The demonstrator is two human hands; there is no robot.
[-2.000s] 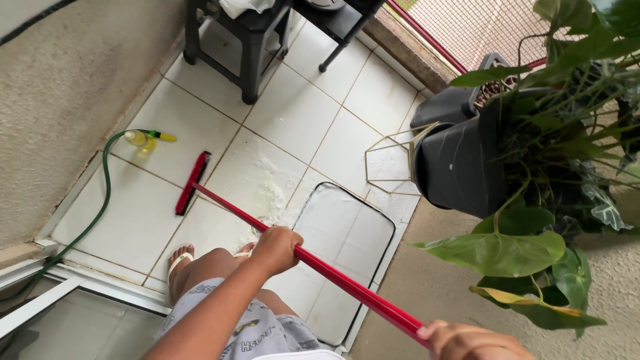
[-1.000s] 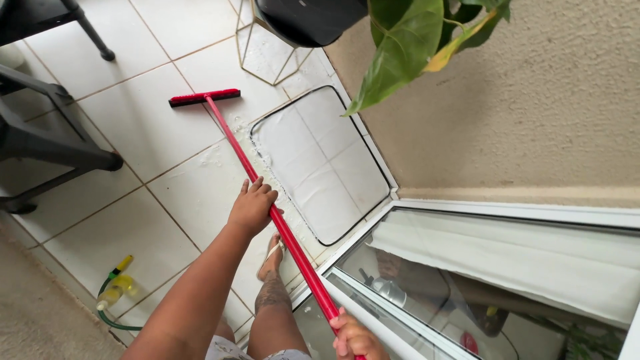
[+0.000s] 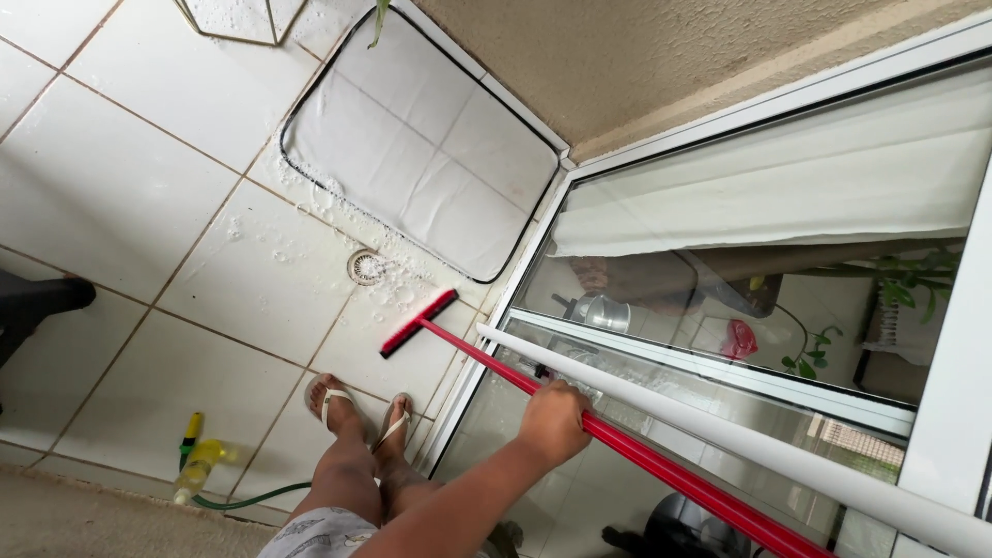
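My left hand [image 3: 554,422] is closed around the red pole of a floor scrubber, whose red and black head [image 3: 419,323] rests on the wet white tiles. The head lies just below a round floor drain [image 3: 366,267] with suds around it. Above the drain, a white, black-edged mesh-like panel [image 3: 426,147] lies flat on the floor in the corner. The pole runs out of view at the bottom right, and my right hand is not in view.
A glass door [image 3: 705,364] in a white frame stands at right, with a white pole [image 3: 697,426] across it. A yellow bottle [image 3: 198,469] and a green hose [image 3: 256,500] lie at lower left. A dark furniture leg [image 3: 70,293] juts in at left; a wire-frame stand [image 3: 240,35] is above.
The scrubber head has moved from beyond the drain area, beside the panel, to the tiles near my feet. My right hand, on the pole before, has left the view. The view has turned toward the door.
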